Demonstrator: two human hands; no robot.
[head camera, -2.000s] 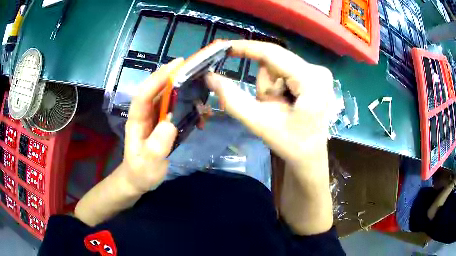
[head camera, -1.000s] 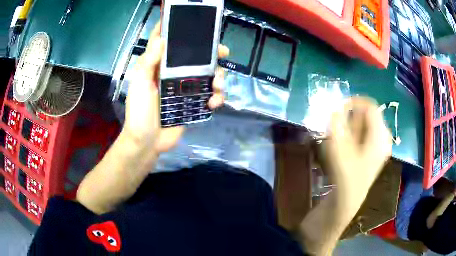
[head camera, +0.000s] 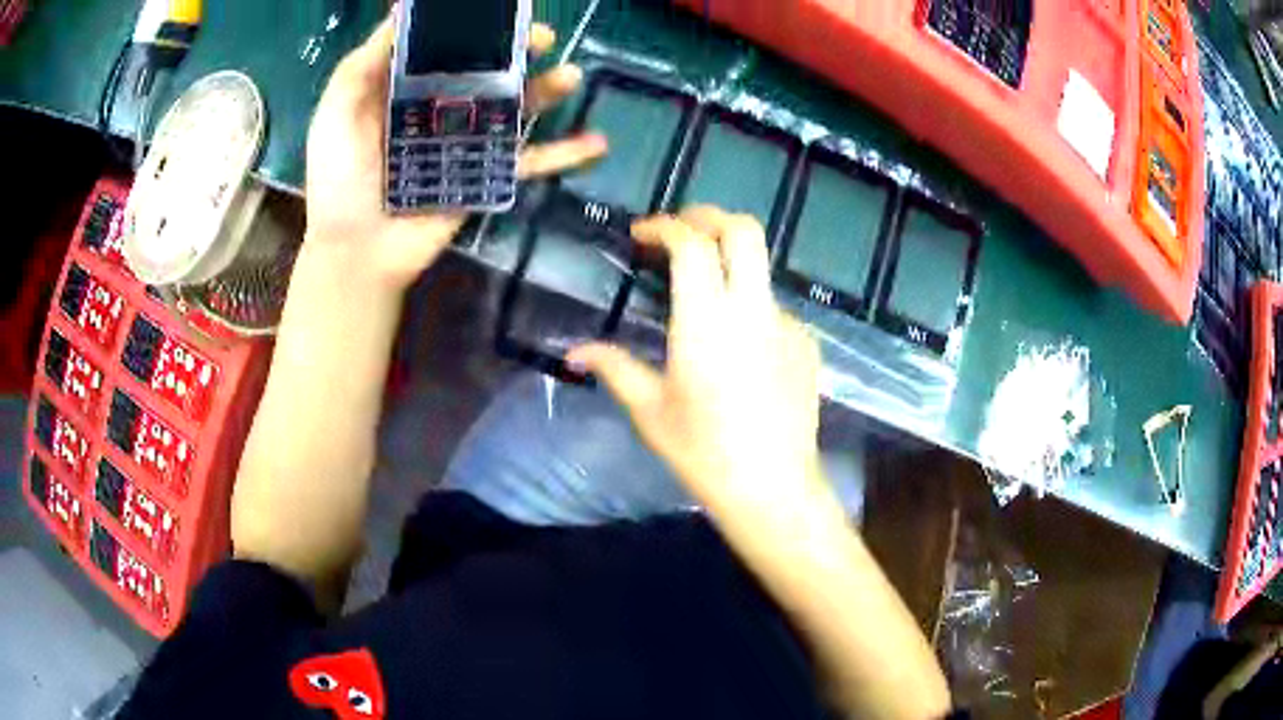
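Note:
My left hand holds a keypad phone upright, its screen and black keys facing me, with the top cut off by the upper edge. My right hand is over the lens tray, thumb and fingers apart at the near left lens. Whether the fingertips touch that lens is unclear. Several black-framed lenses lie in a row in the clear tray on the green mat.
A red-orange phone tray lies at the upper right and another at the right edge. Discarded film and a cream strip lie right of the lens tray. A fan is at left. An open carton sits below the bench.
My right hand has moved left from the film heap to the lens tray. The phone in my left hand sits slightly further left and higher in view. The view has shifted right.

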